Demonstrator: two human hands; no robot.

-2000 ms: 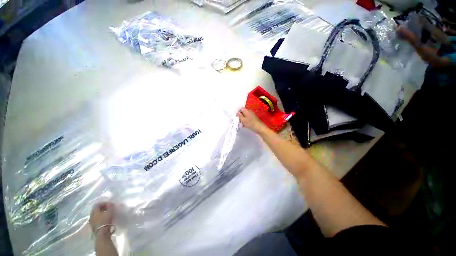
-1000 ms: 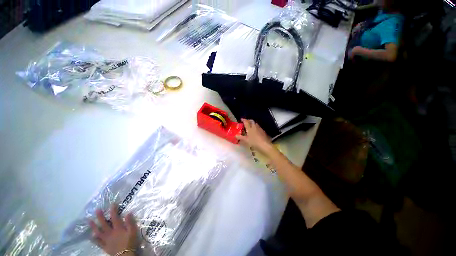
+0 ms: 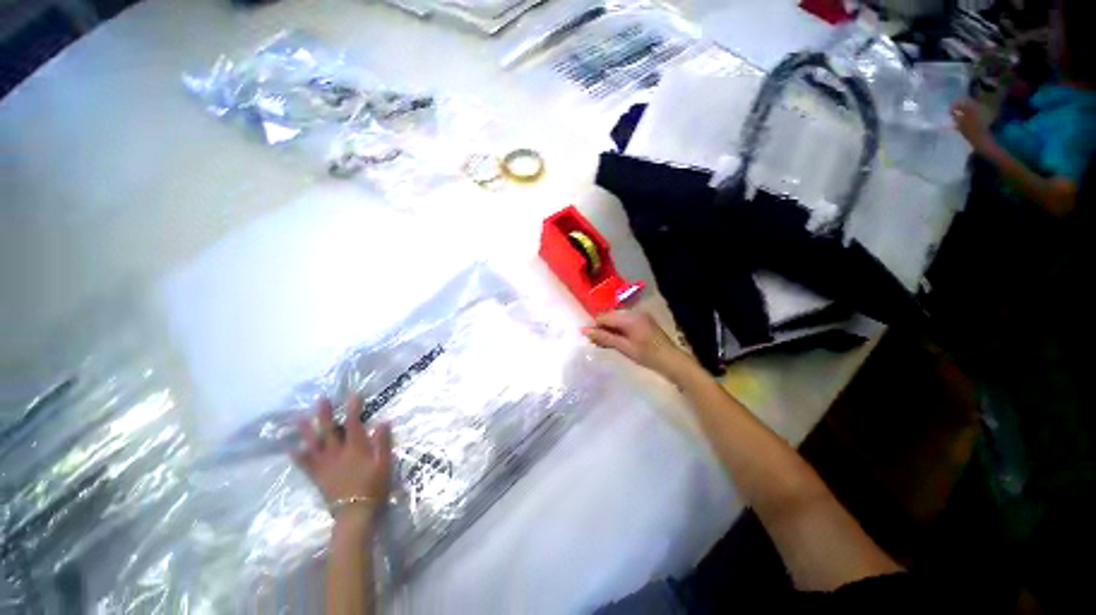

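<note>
A clear printed polybag [image 3: 481,372] with black lettering lies flat over white tissue paper on the table in front of me. My left hand [image 3: 346,457] rests on it with fingers spread, holding nothing. My right hand [image 3: 633,338] is just below the red tape dispenser [image 3: 585,264], with thumb and fingers pinched together. Whether a clear strip of tape is between them cannot be made out. The dispenser stands on the table with a yellowish roll inside.
Black and white tote handbags [image 3: 745,228] lie beyond my right hand. Loose tape rolls [image 3: 523,166] and a crumpled polybag heap [image 3: 307,108] lie farther back. More polybags [image 3: 108,481] lie at left. Another person's arm [image 3: 1022,168] shows at far right.
My right hand has come off the dispenser's cutter end and is now just below it. My left hand stays spread on the polybag. The camera view has shifted.
</note>
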